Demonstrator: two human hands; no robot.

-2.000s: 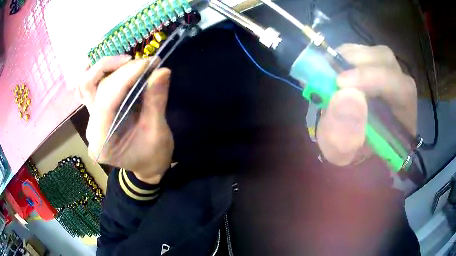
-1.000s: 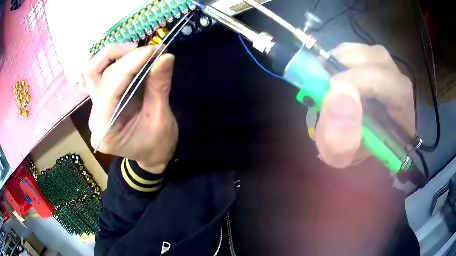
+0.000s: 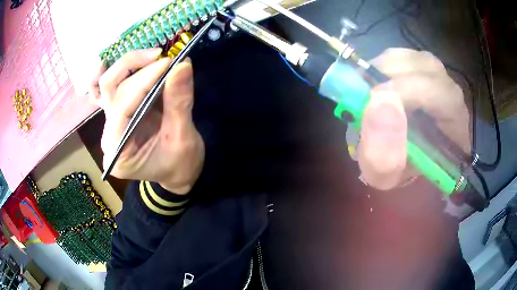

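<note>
My left hand [image 3: 153, 119] holds the tweezers [image 3: 148, 99], their tips at the right part of the lower edge of the green PCB panel [image 3: 164, 27]. My right hand [image 3: 414, 119] is shut on the soldering iron [image 3: 354, 102], with its green and clear handle. The iron's metal shaft points up-left, and its tip is near the tweezer tips at the panel edge. The solder feed tube [image 3: 300, 24] runs beside the shaft. Yellow components [image 3: 180, 45] and round black components [image 3: 214, 34] hang along the panel edge. The exact contact at the tips is too small to tell.
The panel lies on a white pad [image 3: 79, 25]. Loose yellow components [image 3: 23, 109] lie on the pink mat [image 3: 42, 105]. Below left are finished panels [image 3: 73, 218] on cardboard and a red bin [image 3: 28, 218]. Black cables [image 3: 493, 124] hang at the right.
The iron has shifted slightly left. The tweezers have turned and look narrower, their two arms closer together, with the tips still at the panel edge. Both hands keep their hold.
</note>
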